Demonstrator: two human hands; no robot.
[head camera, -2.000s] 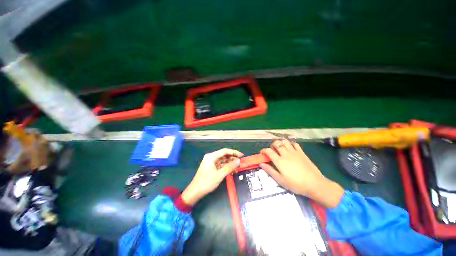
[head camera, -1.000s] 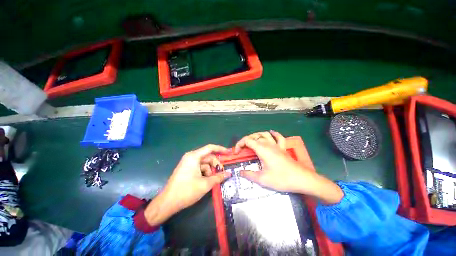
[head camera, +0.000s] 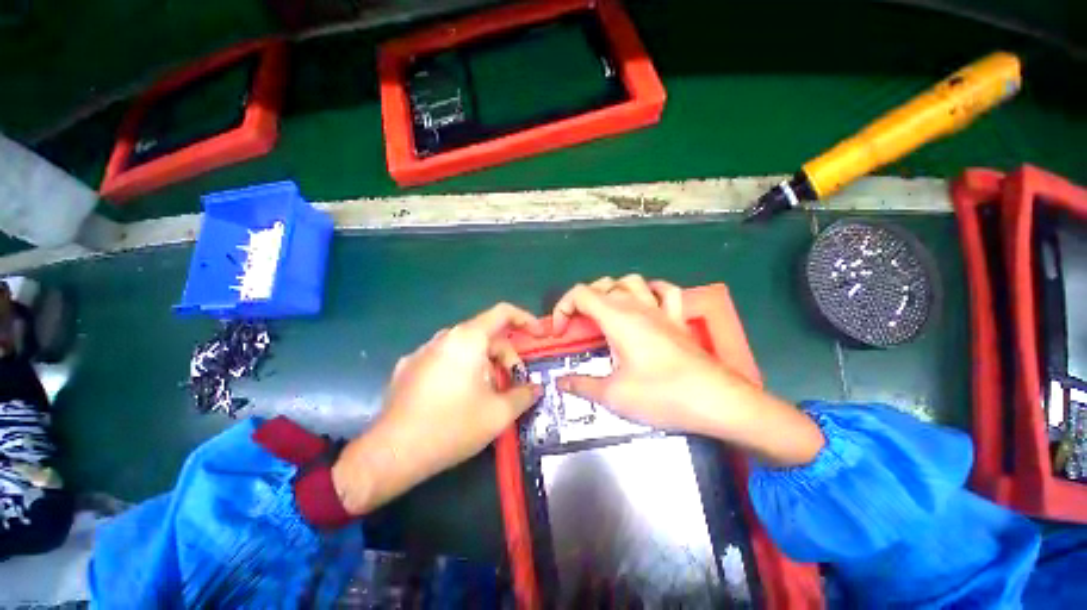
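A tablet (head camera: 626, 512) with a large silvery battery and a patterned circuit board lies in a red holding frame (head camera: 730, 340) in front of me. My left hand (head camera: 447, 393) is at the frame's upper left corner, its thumb and fingers bent at the circuit board's end. Something small and dark shows between its fingertips, too small to name. My right hand (head camera: 644, 363) rests over the frame's top edge, fingers on the rim and thumb down on the circuit board. I cannot tell if it grips a part.
A blue bin (head camera: 256, 253) with white parts and a pile of small black components (head camera: 227, 363) are at left. A round screw dish (head camera: 870, 284), a yellow electric screwdriver (head camera: 912, 125) and more red frames (head camera: 995, 340) are at right. Red frames (head camera: 525, 89) lie on the conveyor beyond the pale rail (head camera: 513, 209).
The view has tilted down and nearer. Both hands have moved from the frame's top edge onto the circuit board's end. The screwdriver now appears more slanted.
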